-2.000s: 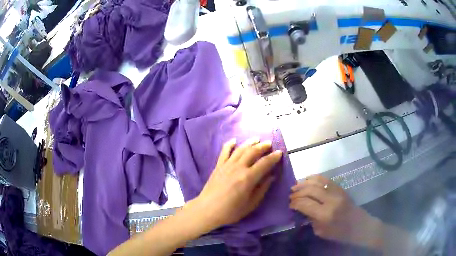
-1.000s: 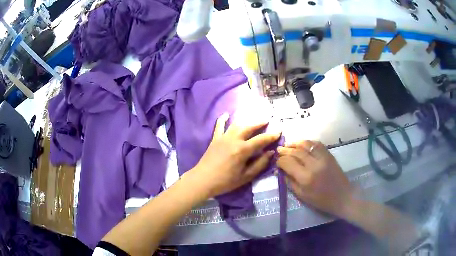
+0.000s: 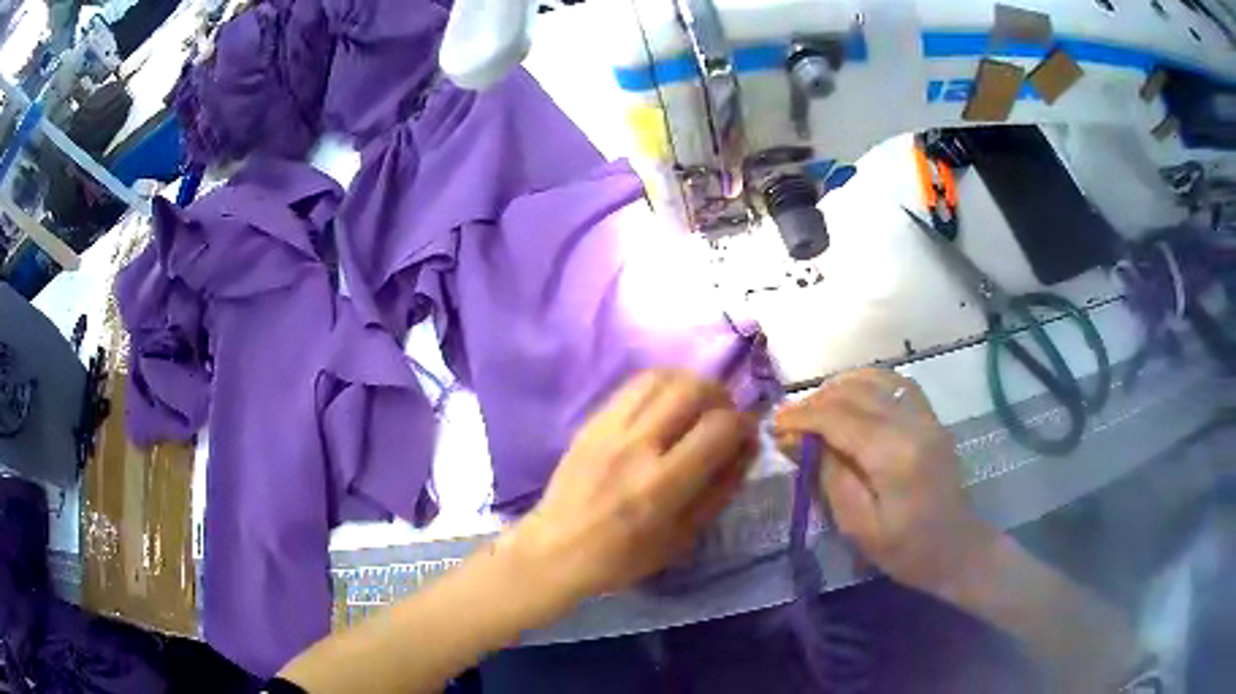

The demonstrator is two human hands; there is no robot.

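Observation:
The purple garment piece (image 3: 542, 312) lies draped on the white table, its right edge gathered just below the needle area. My left hand (image 3: 653, 475) has its fingers curled and pinches the garment's right edge. My right hand (image 3: 874, 468) is close beside it and pinches a narrow purple strip (image 3: 805, 508), which hangs down over the front table edge. The fingertips of both hands nearly meet, and the cloth between them is small and blurred. The sewing machine's presser foot (image 3: 718, 210) is above the hands, with no cloth seen under it.
Green-handled scissors (image 3: 1044, 366), orange snips (image 3: 935, 187) and a black flat object (image 3: 1041, 203) lie right of the needle. A white lamp (image 3: 485, 41) hangs at the top. Another purple piece (image 3: 271, 407) lies left, with a purple heap (image 3: 271, 88) behind. A measuring scale (image 3: 393, 586) runs along the front edge.
The garment's edge has been drawn up from lying flat under my left hand to a gathered bunch. My right hand came in to the edge, then moved slightly right with the strip.

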